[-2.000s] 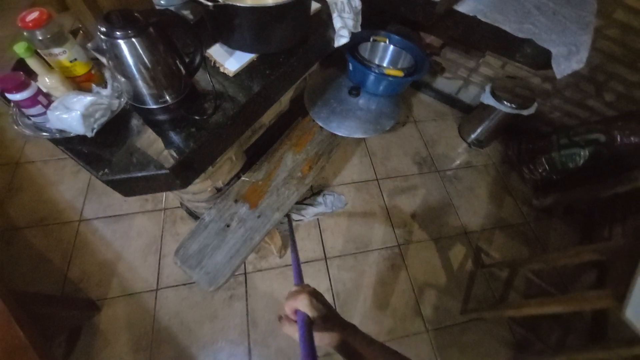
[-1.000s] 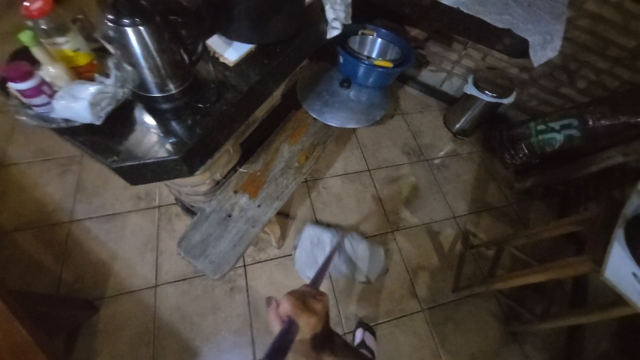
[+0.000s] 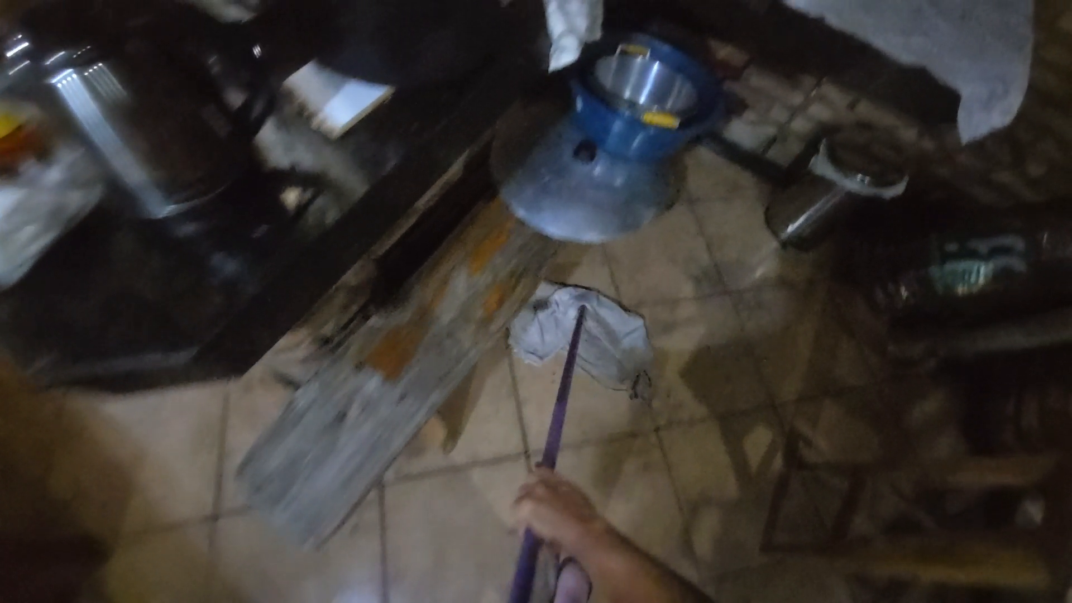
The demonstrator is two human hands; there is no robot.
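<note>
My right hand [image 3: 557, 507], with its forearm coming from the lower right, is closed around a purple pole [image 3: 559, 410]. The far end of the pole rests on a crumpled whitish cloth [image 3: 615, 339] on the tiled floor, just right of a worn wooden bench [image 3: 368, 419] with orange patches. Below my hand, a small pale shape at the bottom edge is too blurred to name. My left hand is not in view.
A dark stone counter [image 3: 109, 335] with a metal jug [image 3: 126, 142] stands at left. A metal lid [image 3: 586, 197] and a blue basin [image 3: 624, 138] holding a metal pot [image 3: 649, 84] are beyond the bench. A cylindrical bin [image 3: 825, 197] and wooden furniture [image 3: 938, 561] are at right.
The cloth first lay partly hidden by the bench, then came out nearer to me across the tiles. Now it is farther away again, beside the bench. My right hand keeps hold of the pole.
</note>
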